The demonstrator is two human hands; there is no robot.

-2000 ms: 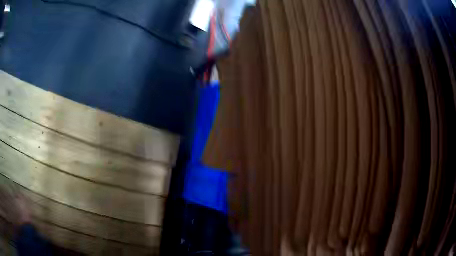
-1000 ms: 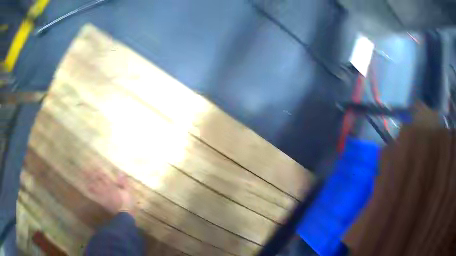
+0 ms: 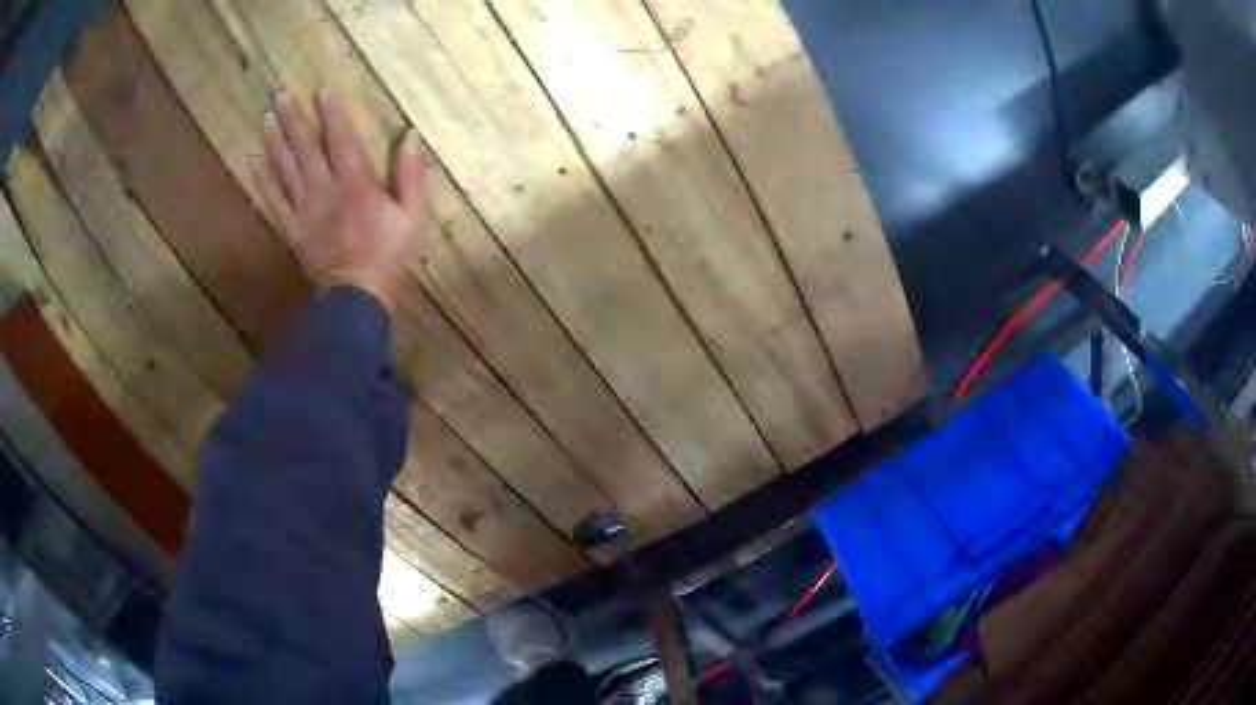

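Observation:
The wooden plank platform (image 3: 579, 262) fills the middle and left of the head view. My left hand (image 3: 344, 207) is over its upper left part, palm down, fingers spread, holding nothing. It seems to rest on the planks. A dark blue sleeve covers the arm. Brown cut panels (image 3: 1143, 592) hang in a thick, partly blurred sheaf at the lower right, cut off by the picture's edge. My right hand is out of the picture.
A blue plastic crate (image 3: 978, 482) with mixed items inside stands beside the brown panels. An orange-red air hose (image 3: 1012, 328) and a black cable (image 3: 1054, 83) run near the machine at the right. A small dark object (image 3: 599, 528) sits at the platform's lower edge.
The view has swung so the brown panels now show only at the lower right. My left hand has come from the lower left edge to higher over the planks and shows clearly.

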